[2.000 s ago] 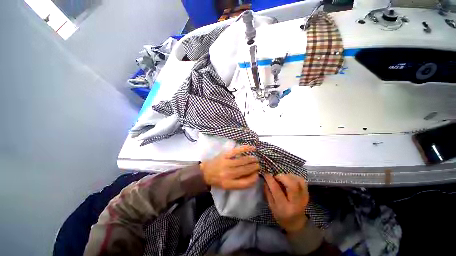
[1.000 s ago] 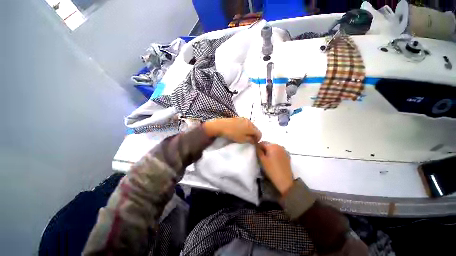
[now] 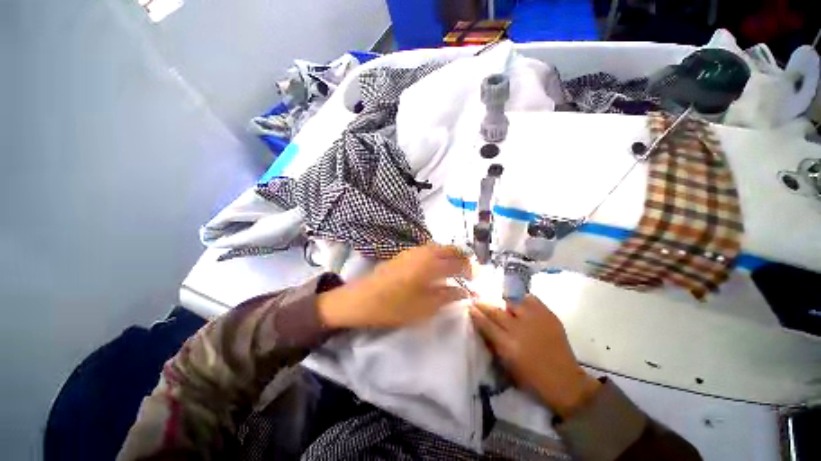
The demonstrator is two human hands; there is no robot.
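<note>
The garment's pale lining (image 3: 419, 369) hangs over the table's front edge, and its checked cloth (image 3: 360, 194) lies bunched on the table left of the needle area. My left hand (image 3: 401, 288) is on the garment just left of the presser foot, its fingertips slightly blurred, pinching the cloth edge. My right hand (image 3: 531, 347) holds the lining edge just in front of the presser foot (image 3: 504, 270). A bright light covers the spot between my fingertips, so the needle and the exact edge are hidden. A short dark strip hangs from the lining below my right hand.
The white sewing machine (image 3: 576, 189) carries a hanging tartan scrap (image 3: 693, 207). A dark green cone (image 3: 707, 81) stands behind it. Grey pieces (image 3: 311, 85) lie in a blue bin behind the table. A dark navy pile (image 3: 108, 387) is at lower left. A flat black rectangle (image 3: 806, 437) shows at lower right.
Both hands have carried the garment edge from the table's front up to the presser foot. The lining is now spread in front of the needle. The view has moved closer to the machine.
</note>
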